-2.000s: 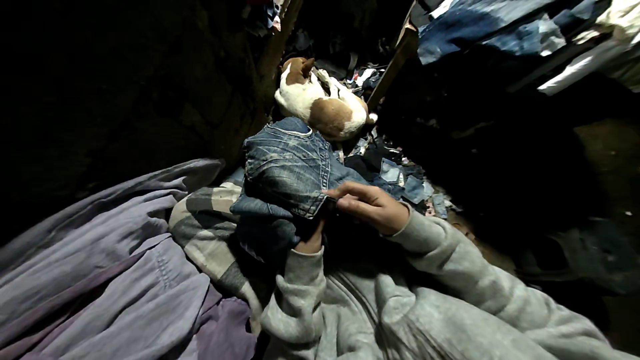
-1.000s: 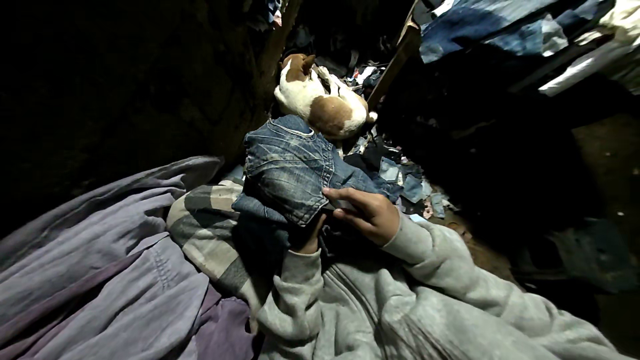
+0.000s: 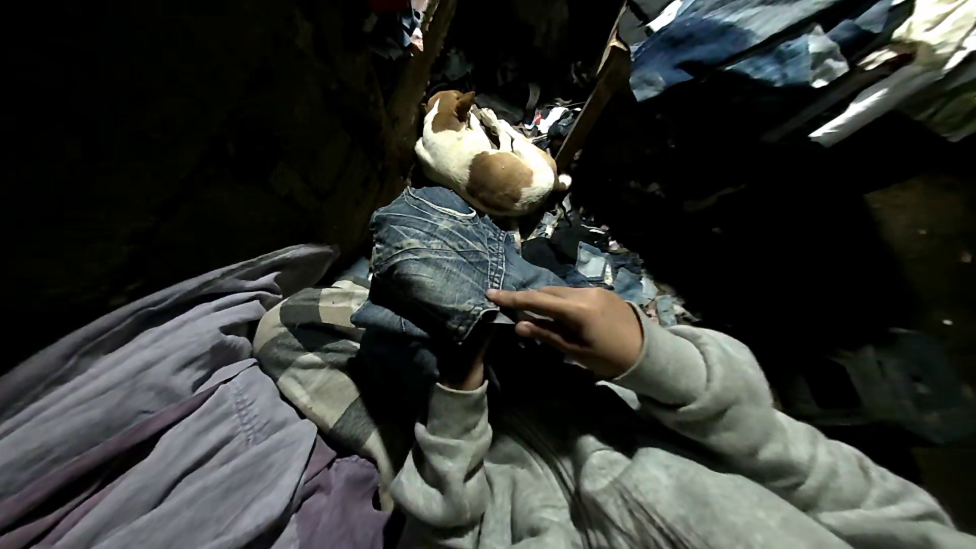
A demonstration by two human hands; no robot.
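A faded blue denim garment [image 3: 438,255] with seams and a curved edge lies bunched in front of me. My right hand [image 3: 583,324] is at its right side, index finger extended to the seam near the lower corner; a small pale piece shows under the fingers, and whether they pinch anything is unclear. My left hand [image 3: 463,366] is mostly hidden beneath the denim, with only the wrist and a dark part of the hand showing, so its grip cannot be seen. Checked cloth [image 3: 316,343] lies to the left of the denim.
A brown and white dog [image 3: 499,171] lies curled just beyond the denim. Denim scraps [image 3: 595,263] litter the ground at its right. Lavender cloth [image 3: 175,381] is heaped at the left. A wooden board [image 3: 598,99] slants behind the dog, and more denim [image 3: 732,38] is piled at upper right.
My right hand, bent around the denim's lower edge two seconds ago, now has its fingers straighter and its index finger along the seam. The dog stays curled in place.
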